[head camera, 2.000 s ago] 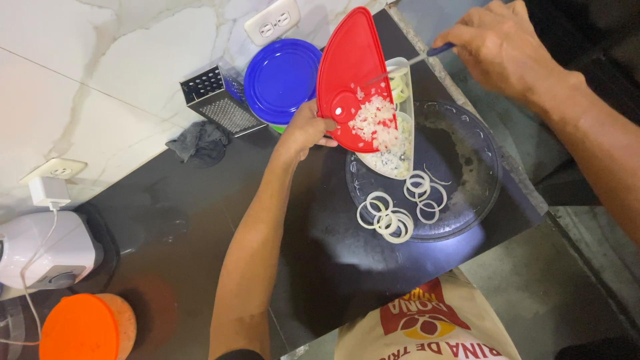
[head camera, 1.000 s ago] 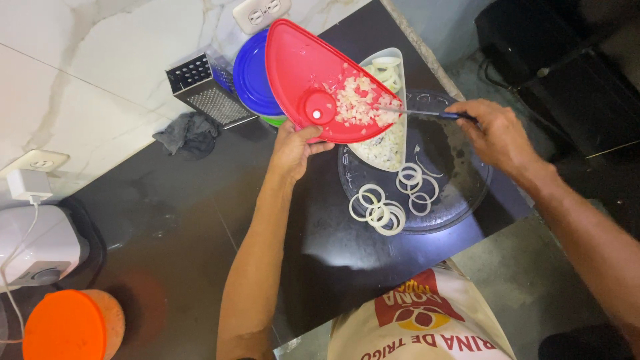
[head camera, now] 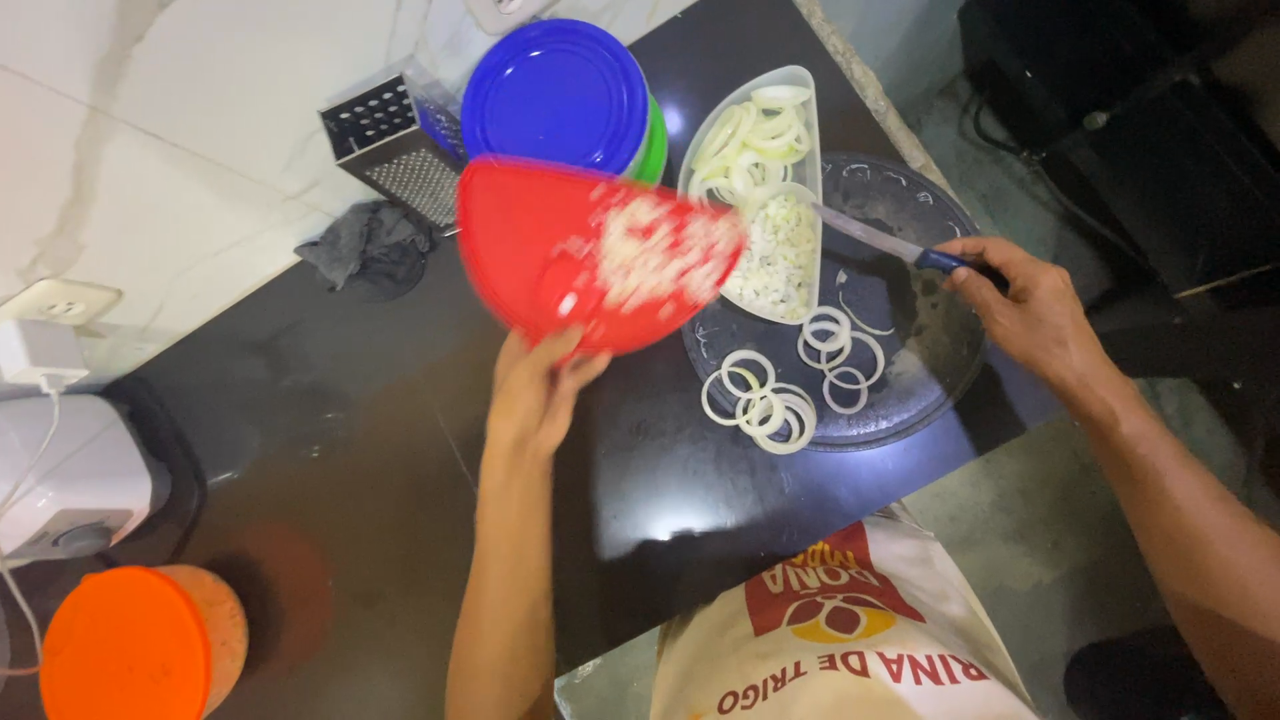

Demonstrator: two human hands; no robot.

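My left hand [head camera: 540, 390] holds a red plastic lid [head camera: 520, 230] by its near edge; chopped white pieces, perhaps onion, lie on it, blurred by motion. In my right hand [head camera: 1030, 310] is a knife [head camera: 880, 238] by its blue handle, its tip at the rim of a translucent divided container [head camera: 812, 190]. Onion rings [head camera: 755, 145] fill that container's far compartment and chopped onion [head camera: 775, 260] the near one. The lid's right corner reaches the container's left side. Loose onion rings [head camera: 770, 410] lie on and beside the round dark board [head camera: 930, 370], which is partly under the container.
A box grater [head camera: 400, 150], a dark cloth [head camera: 370, 250] and a blue-lidded container [head camera: 555, 95] stand near the tiled wall. At the lower left are a white appliance [head camera: 70, 480] and an orange-lidded tub [head camera: 125, 645]. A printed flour sack [head camera: 840, 640] is below the counter's near edge.
The red lid has turned and moved left off the divided container, uncovering its onion rings. The knife has left the lid's chopped pieces and is now at the container's right rim.
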